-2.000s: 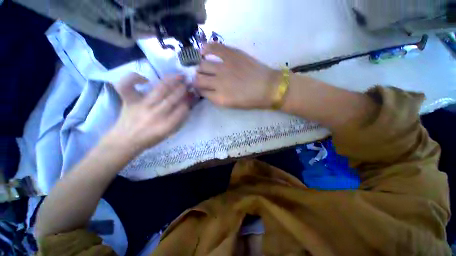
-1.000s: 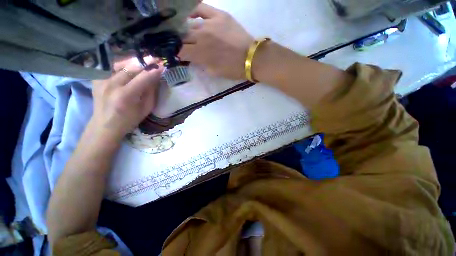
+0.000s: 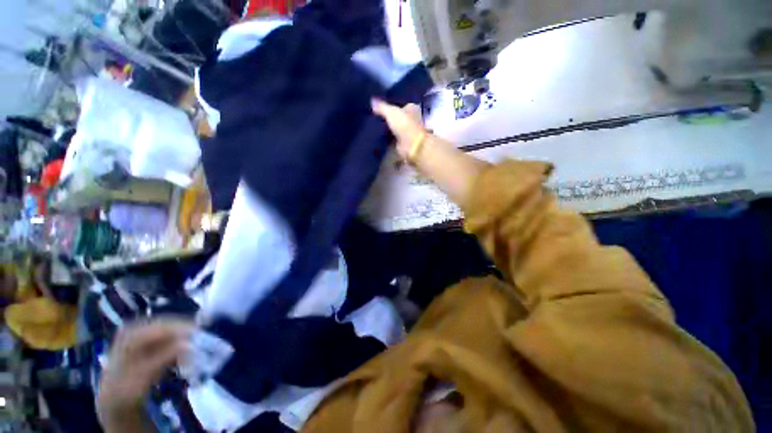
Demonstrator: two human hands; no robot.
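A large navy garment panel (image 3: 288, 127) with pale blue-white parts (image 3: 250, 258) hangs left of the machine table, blurred by motion. My right hand (image 3: 405, 125) is at its upper right edge, near the needle area, and grips the navy cloth. My left hand (image 3: 148, 359) is low at the left, strongly blurred, beside a pale end of the cloth; its fingers cannot be made out. The sewing machine (image 3: 542, 38) stands at the top right with its presser foot area (image 3: 464, 100) uncovered.
The white table (image 3: 525, 161) has a dark slot and a printed ruler band along its chipped front edge. A shiny greenish item (image 3: 711, 114) lies in the slot at the right. A white bag (image 3: 131, 131) and cluttered shelves are at the left. More navy and pale cloth lies below.
The view has swung left. My hands have left the needle area and moved apart, the left one down and left. The navy side of the cloth now shows, raised left of the table.
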